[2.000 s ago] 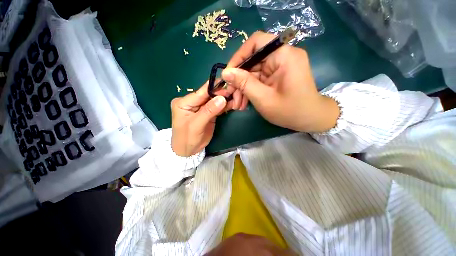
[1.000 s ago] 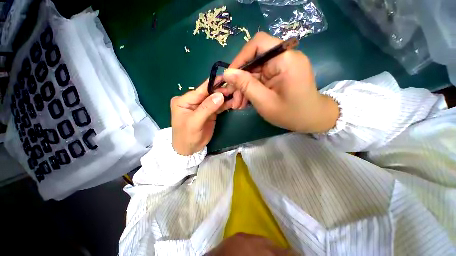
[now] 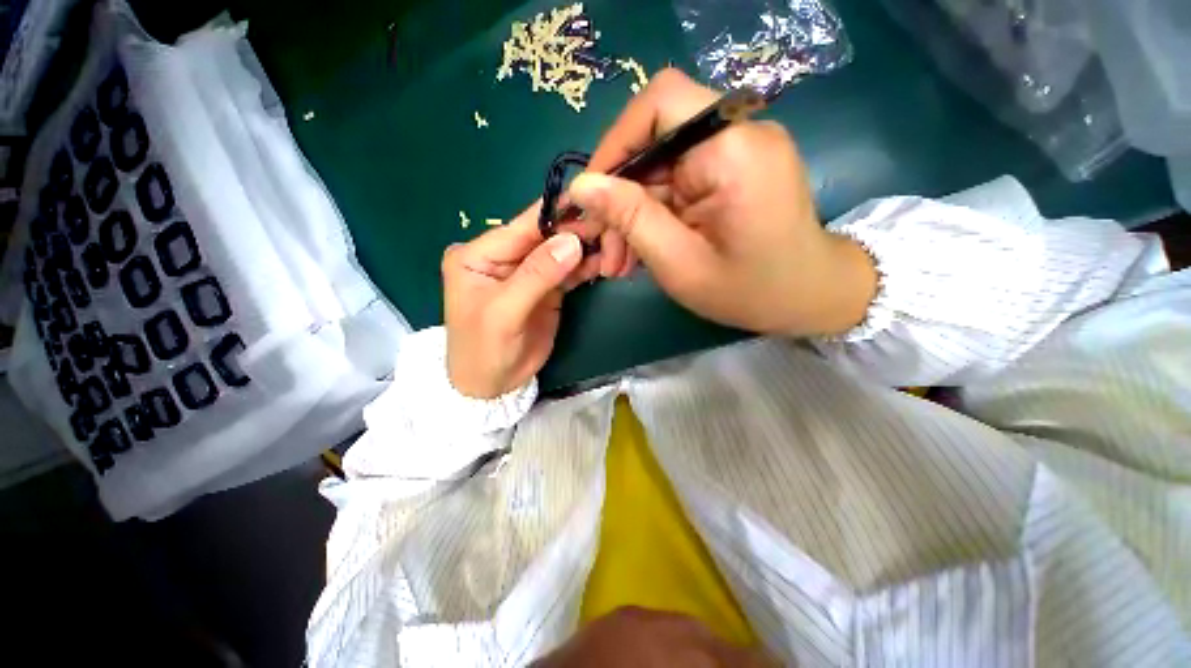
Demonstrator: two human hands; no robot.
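Observation:
A black frame (image 3: 554,191) is held in front of me over the green bench. My left hand (image 3: 503,307) pinches its lower part between thumb and fingers. My right hand (image 3: 725,215) holds a slim dark pen-like tool (image 3: 690,132), with its back end pointing up and right. My right thumb and fingertips are at the frame's right side. The tool's working tip is hidden by my fingers. I cannot tell if a cream piece is on the frame. A pile of small cream parts (image 3: 549,52) lies beyond my hands.
White sheets (image 3: 281,248) at the left bear rows of black frames (image 3: 173,248). A small clear bag (image 3: 771,46) lies beyond my right hand, and a larger clear bag (image 3: 1045,98) lies farther right. Stray cream pieces (image 3: 481,120) lie on the green bench (image 3: 405,170).
My hands stay together at the frame, and the frame's angle has shifted slightly. The tool has tilted a little. The whole view has shifted slightly.

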